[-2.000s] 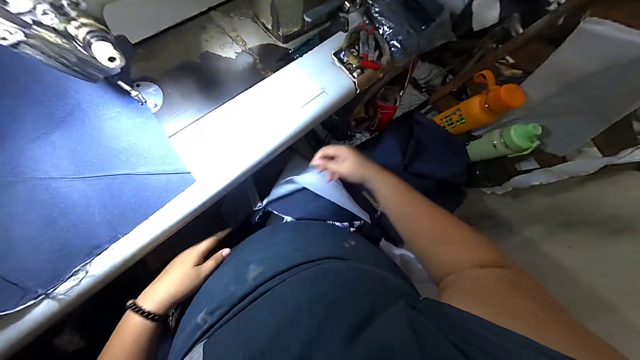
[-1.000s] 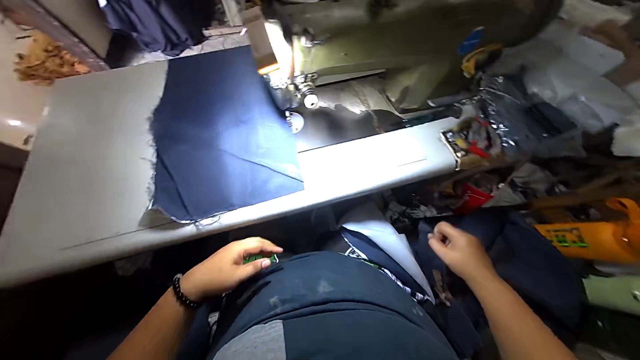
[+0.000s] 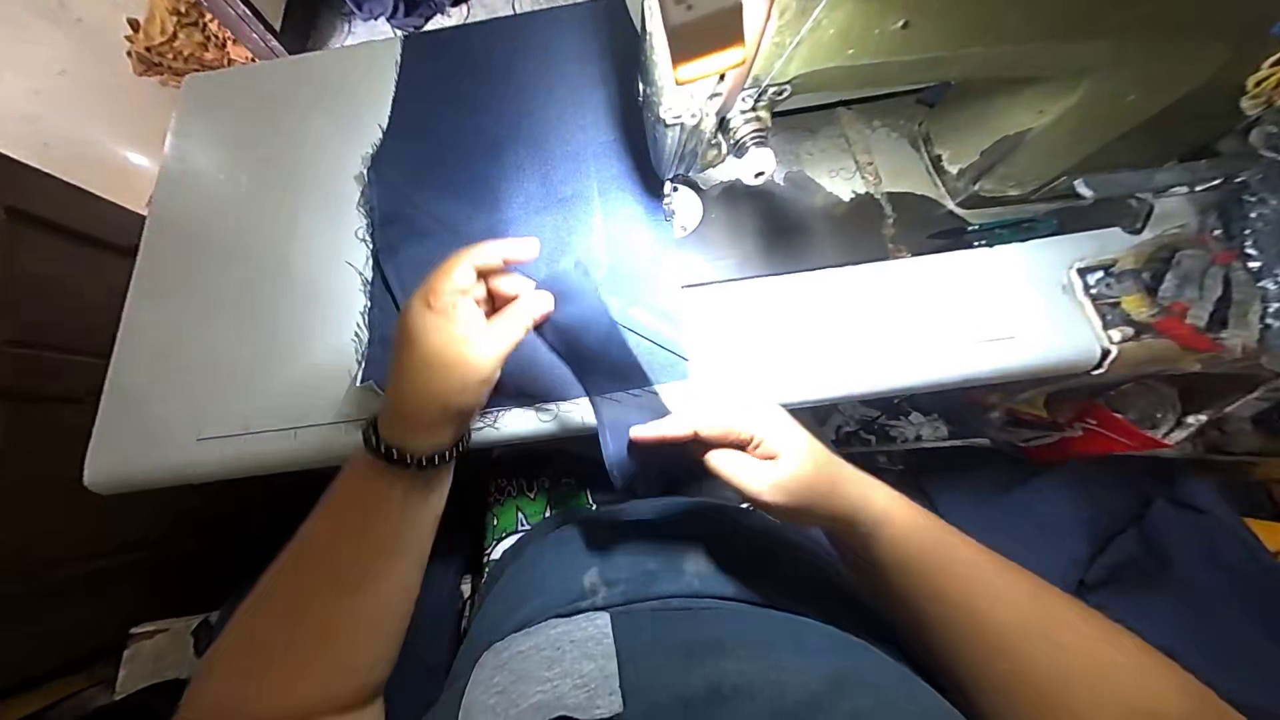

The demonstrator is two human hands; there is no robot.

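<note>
Navy fabric with a frayed left edge [image 3: 470,150] lies on the white sewing table [image 3: 250,250], its right side beside the presser foot of a green industrial sewing machine [image 3: 1000,60]. My left hand [image 3: 460,325] is raised over the fabric's lower part, fingers curled apart and holding nothing. A narrow navy flap [image 3: 620,435] hangs over the table's front edge. Beside that flap is my right hand [image 3: 745,445], fingers loosely extended; whether its fingertips touch the cloth is unclear. The machine's lamp brightly lights the fabric near the needle area.
At the table's right end, an open tray [image 3: 1170,300] holds small items. A dark tool with a green part [image 3: 1010,232] lies on the machine bed. More navy cloth [image 3: 1040,530] is heaped below on the right. Brown scraps [image 3: 185,40] lie on the floor at the upper left.
Both hands have risen from near my lap to the table, the left over the fabric, the right at its front edge. A flap now hangs over that edge. The view has swung left.
</note>
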